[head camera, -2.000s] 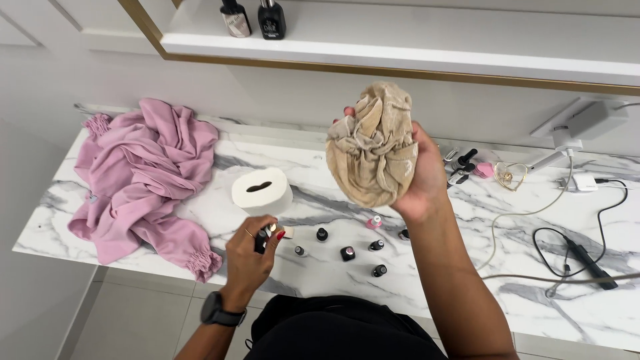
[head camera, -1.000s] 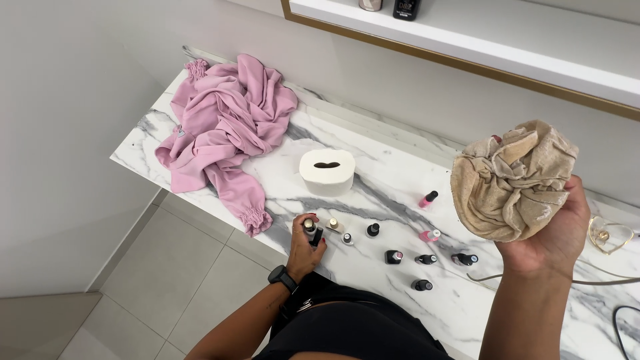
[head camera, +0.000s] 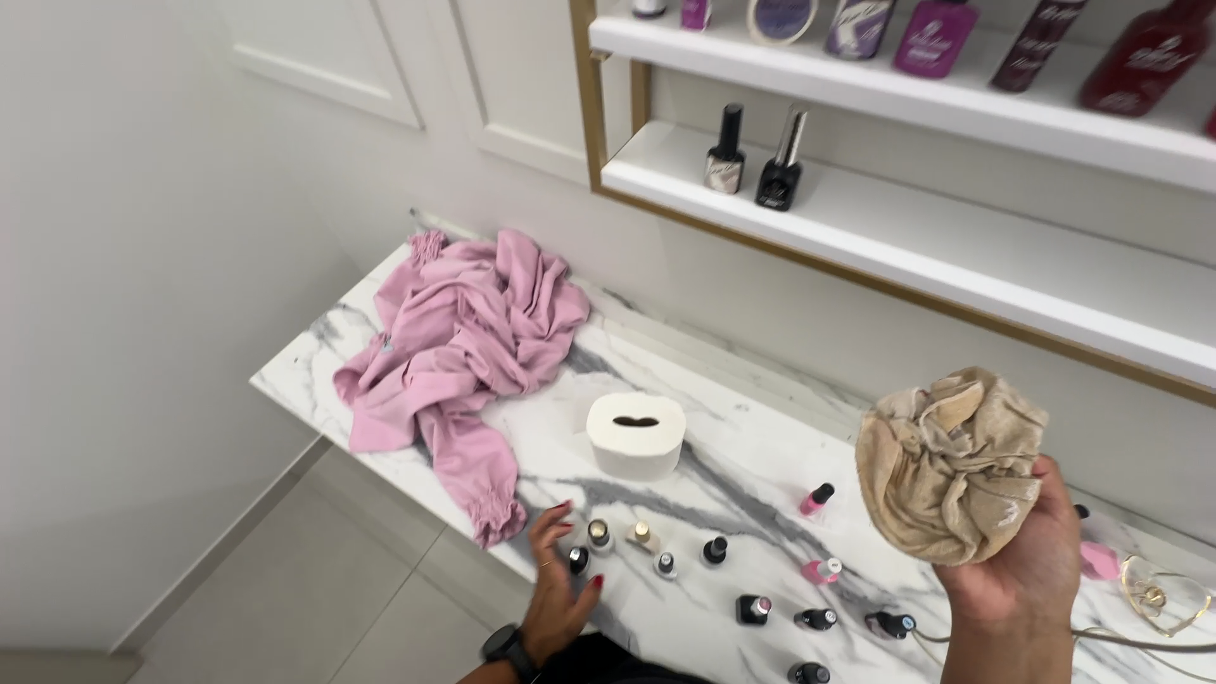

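Observation:
My right hand (head camera: 1021,560) holds up a crumpled beige cloth (head camera: 950,465) over the right part of the marble-patterned counter. Near the counter's front edge is my left hand (head camera: 559,584), its fingers apart around a dark-capped nail polish bottle (head camera: 579,560); whether they touch it cannot be told. Just beside it stand a gold-capped bottle (head camera: 599,535), a cream bottle (head camera: 643,537) and a small silver-capped bottle (head camera: 665,564). Farther right are a black bottle (head camera: 715,550), a square dark bottle (head camera: 753,609), pink bottles (head camera: 817,499) and several more dark ones (head camera: 890,624).
A white tissue box (head camera: 636,437) stands mid-counter, with a pink garment (head camera: 465,332) heaped to its left. Above the counter, a gold-framed white shelf (head camera: 902,223) holds several bottles. A gold wire item (head camera: 1167,597) and a cable (head camera: 1149,646) lie at the right.
My left hand was closed around a small bottle; its fingers are now apart beside the bottles. My right hand still holds the beige cloth. The view has shifted to show more of the shelves.

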